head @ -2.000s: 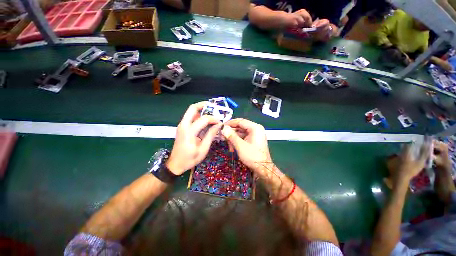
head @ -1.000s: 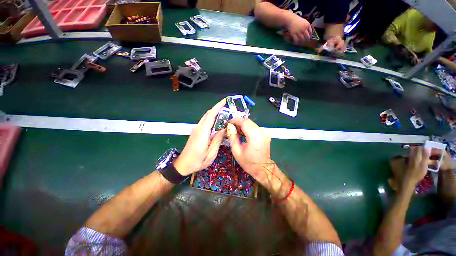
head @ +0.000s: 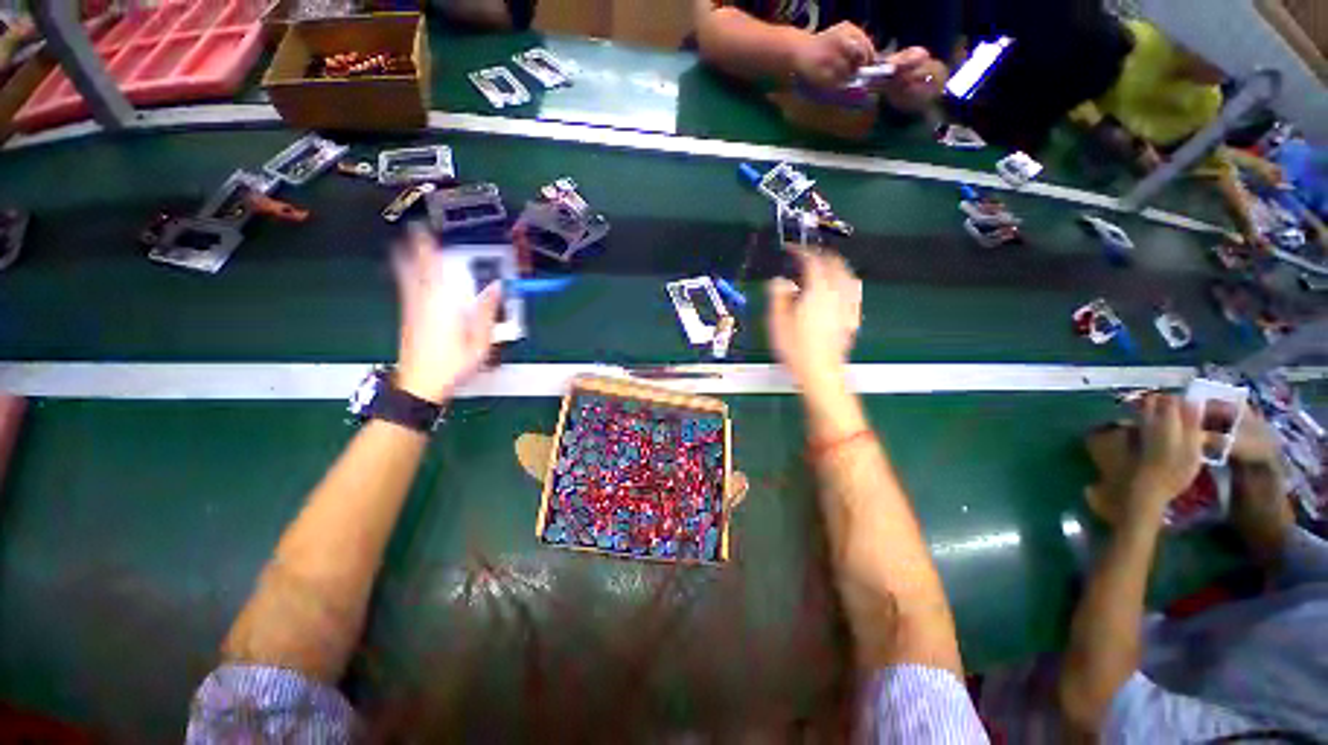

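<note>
My left hand (head: 444, 328) is over the belt at the left, blurred, with a white housing (head: 503, 323) at its thumb and fingers. A blurred blue part sticks out to its right. My right hand (head: 816, 320) is over the belt at the right, thumb and fingers apart, with no part visible in it. Its fingertips are just below a housing (head: 791, 226) with a blue part. Another white housing (head: 685, 309) with a blue part lies on the belt between my hands. The open parts box (head: 545, 488), full of small red and blue-grey pieces, is on the near worktop.
Pale rails (head: 190, 381) edge the dark green belt. Several housings (head: 197, 245) lie on it at left and right. A carton (head: 350, 102) and pink tray (head: 146, 66) stand at the far left. A person's hands (head: 1172, 444) work close by at the right; others work across the belt.
My hands have parted from above the parts box, left hand moving left with a housing, right hand moving right and forward. The whole box now shows.
</note>
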